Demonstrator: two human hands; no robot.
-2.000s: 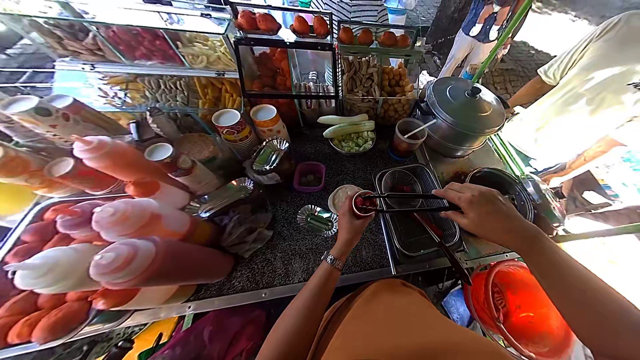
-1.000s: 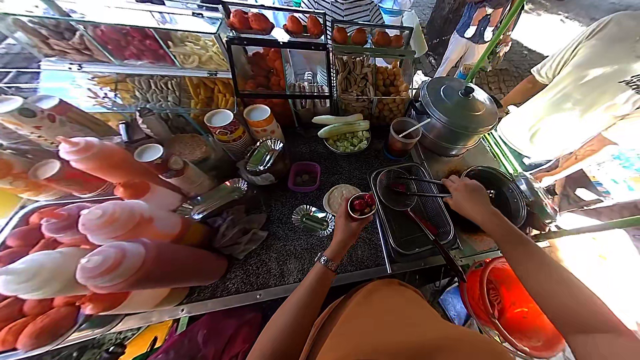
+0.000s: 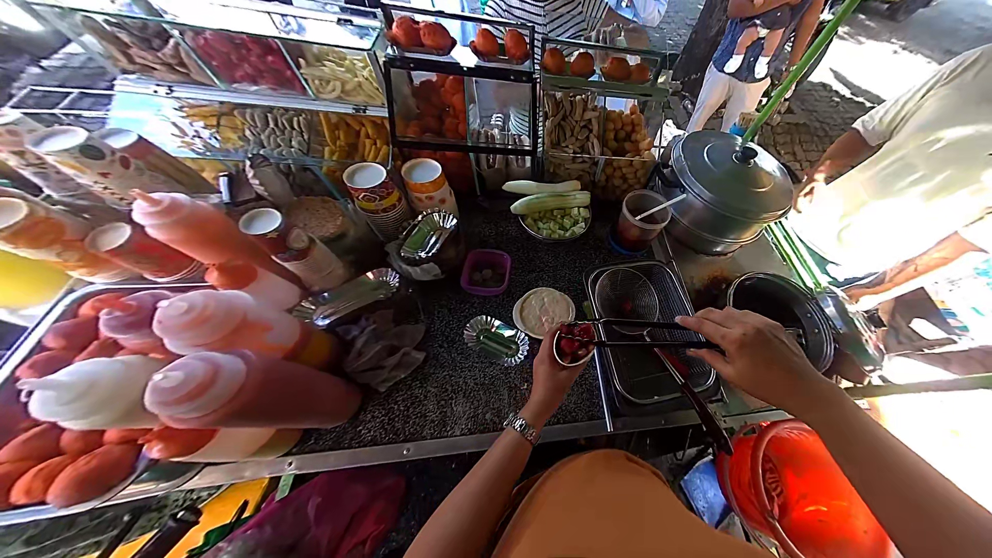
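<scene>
My left hand (image 3: 552, 386) holds a small paper cup (image 3: 572, 359) with dark red food pieces in it, near the counter's front edge. Black tongs (image 3: 647, 333) are gripped in my right hand (image 3: 748, 353), and their tips reach into the cup's mouth. Beneath the tongs lies a wire-mesh strainer (image 3: 626, 291) on a rectangular metal basket tray (image 3: 659, 380). A round dish of pale food (image 3: 544, 311) sits just behind the cup. To the left of my left hand is a foil tray (image 3: 497, 339) with a green item in it.
Sauce bottles (image 3: 252, 387) crowd the left side over a tray of orange-red food (image 3: 70, 457). Food display cases (image 3: 465, 108) line the back. A lidded steamer pot (image 3: 728, 186) and an open pot (image 3: 783, 318) stand right, an orange bucket (image 3: 814, 488) below. A person (image 3: 922, 170) stands at right.
The tongs were over the basket tray, away from the cup, one second ago; now their tips are at the cup. Two seconds ago they were also at the cup.
</scene>
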